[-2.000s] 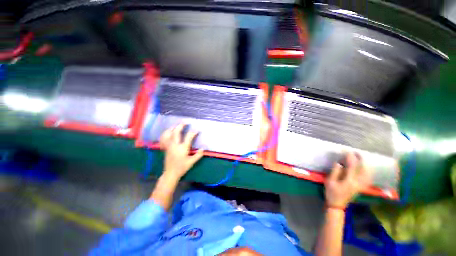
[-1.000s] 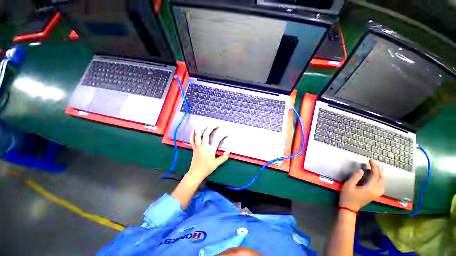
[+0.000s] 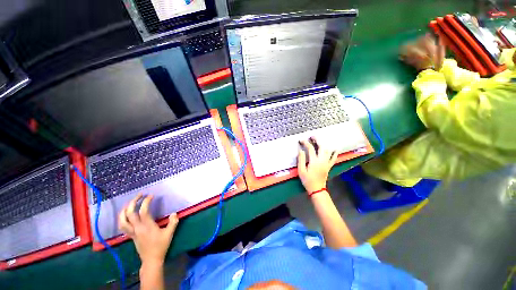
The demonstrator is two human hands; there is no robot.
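Three open laptops lie on red carrier trays. My left hand (image 3: pixel 148 229) is on the touchpad area of the middle laptop (image 3: pixel 189 190), fingers spread, holding nothing. My right hand (image 3: pixel 315 168) rests with fingertips on the palm rest of the right laptop (image 3: pixel 266 158), fingers bent and apart, a red cord at the wrist. The right laptop's screen (image 3: pixel 283 59) shows a pale window. The left laptop (image 3: pixel 34 232) is cut off by the picture's edge. Blue cables run from the laptops' sides, one between the middle and right laptops (image 3: pixel 222 198).
A person in a yellow-green smock (image 3: pixel 469 119) sits at the right, a blurred hand on the green bench (image 3: pixel 376 62). Red trays (image 3: pixel 461 45) stand near that person. A back-row laptop (image 3: pixel 170 14) stands behind. A blue stool (image 3: pixel 385 198) is below the bench at right.
The view has turned to the right, bringing the neighbouring person and the stacked trays into sight. Both hands remain on the same two laptops. The right laptop's screen shows more clearly.
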